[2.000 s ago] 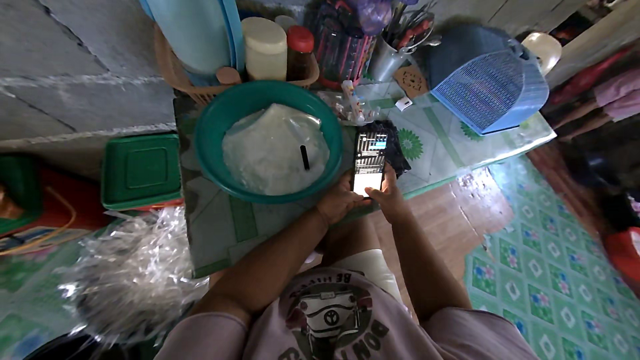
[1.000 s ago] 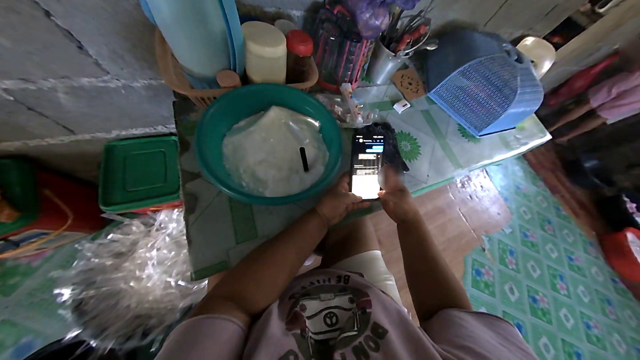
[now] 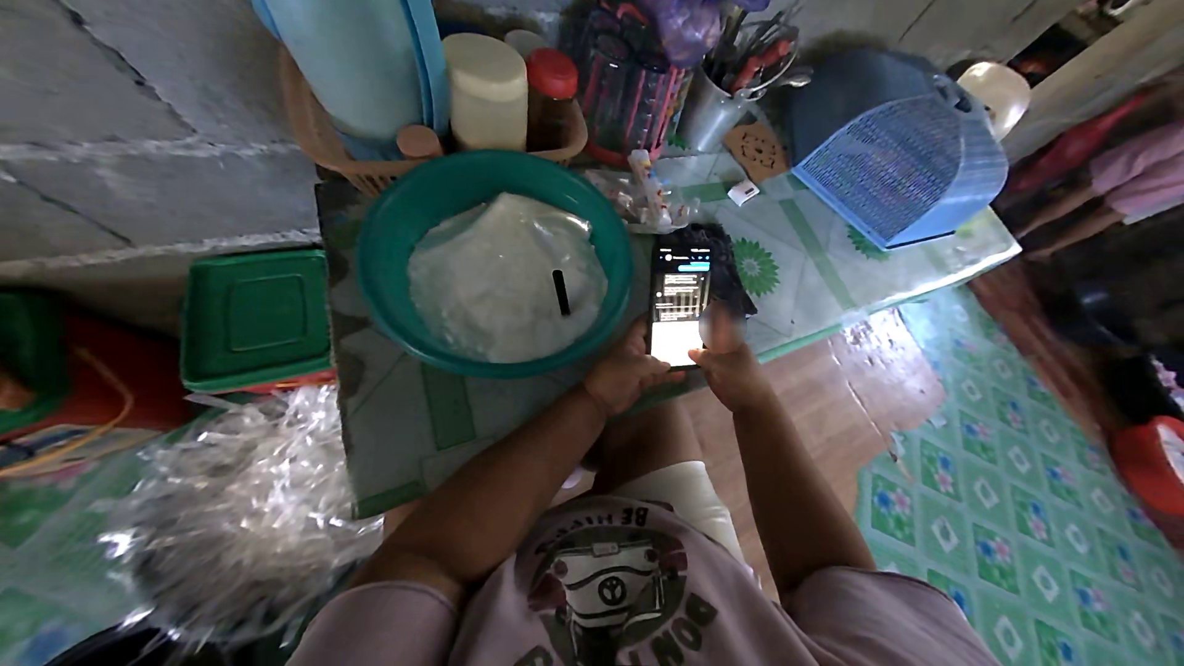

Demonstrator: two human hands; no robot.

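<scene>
A smartphone (image 3: 681,301) with a lit screen is held upright over the table's near edge. My left hand (image 3: 631,372) grips its lower left side. My right hand (image 3: 726,356) is at its lower right, the thumb at the bottom of the screen; blur hides part of the fingers. Left of the phone, a teal plastic basin (image 3: 379,319) holds a clear plastic bag of white contents (image 3: 499,277), with a small black strip (image 3: 561,292) on it. A dark cloth (image 3: 731,268) lies partly behind the phone.
Behind the basin, a wicker basket (image 3: 319,139) holds jars. A metal cup of utensils (image 3: 708,116) and a blue plastic basket (image 3: 906,157) stand along the wall. Clear plastic bags (image 3: 250,509) are heaped at lower left, below a green-lidded container (image 3: 257,319). Another person (image 3: 1138,176) is at far right.
The right thumb has moved from over the lower screen out to the phone's right side and back to its bottom edge. The screen's content differs from the earliest frame. The basin has stayed put.
</scene>
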